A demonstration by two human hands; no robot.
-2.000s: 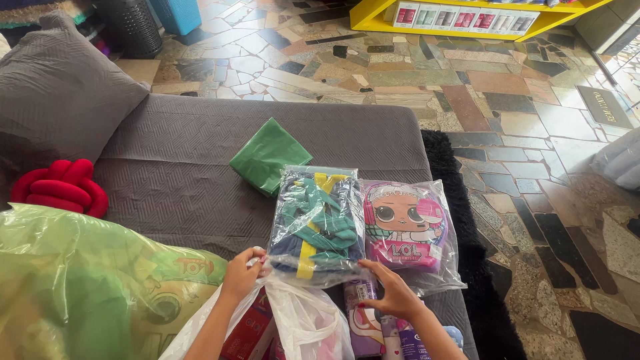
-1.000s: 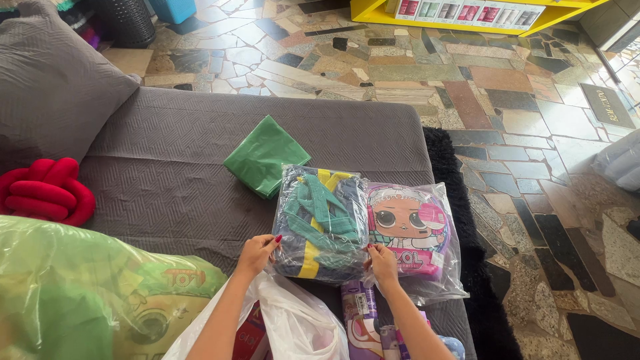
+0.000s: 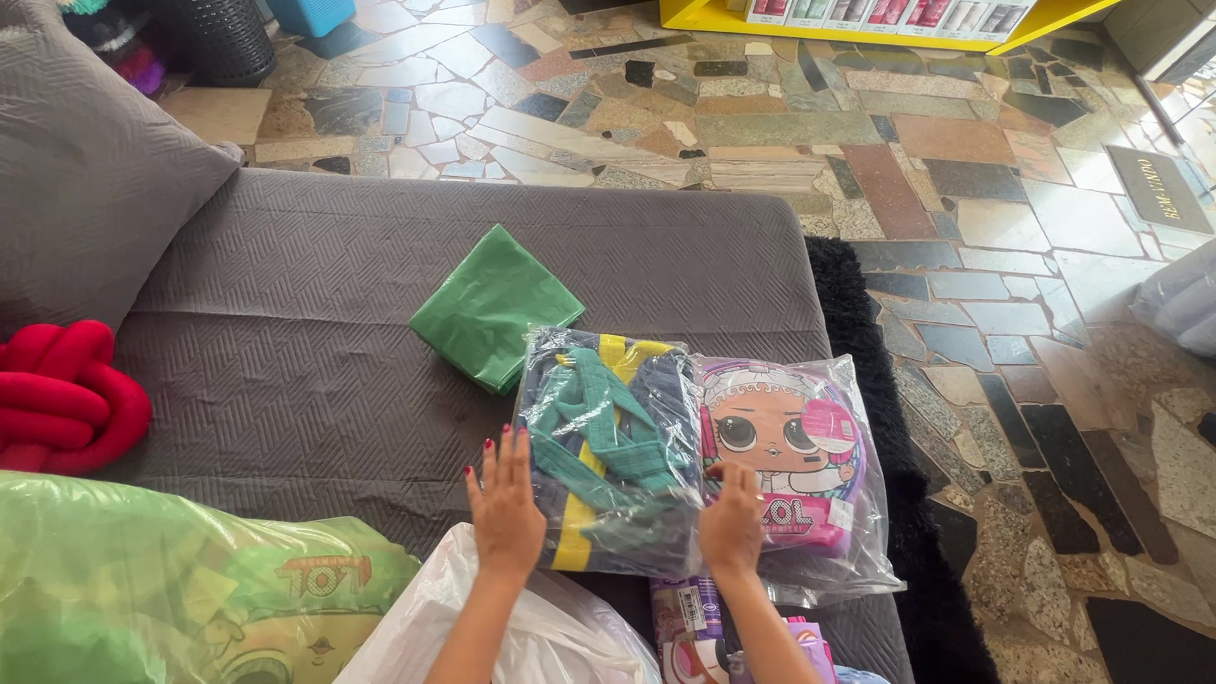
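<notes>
A clear plastic package of folded navy, yellow and teal fabric (image 3: 608, 456) lies on the grey sofa seat. My left hand (image 3: 505, 508) rests along its left edge, fingers spread. At its right edge is my right hand (image 3: 731, 518), fingers bent over the border with the neighbouring package; whether they grip the plastic cannot be told. That neighbour is a bagged pink and purple LOL doll item (image 3: 779, 427). A folded green plastic sheet or bag (image 3: 496, 309) touches the fabric package's upper left corner. Below my hands are a white plastic bag (image 3: 532, 627) and purple packages (image 3: 689, 608).
A large translucent green bag (image 3: 190, 579) fills the lower left, near a red knotted cushion (image 3: 76, 399) and a grey pillow (image 3: 95, 161). Black fluffy material (image 3: 893, 427) borders the seat's right side. A yellow shelf (image 3: 836, 28) with boxes stands on the stone floor beyond.
My hands first moved to the fabric package's lower corners; now they are farther up along its sides. The fingers of my left hand have spread out.
</notes>
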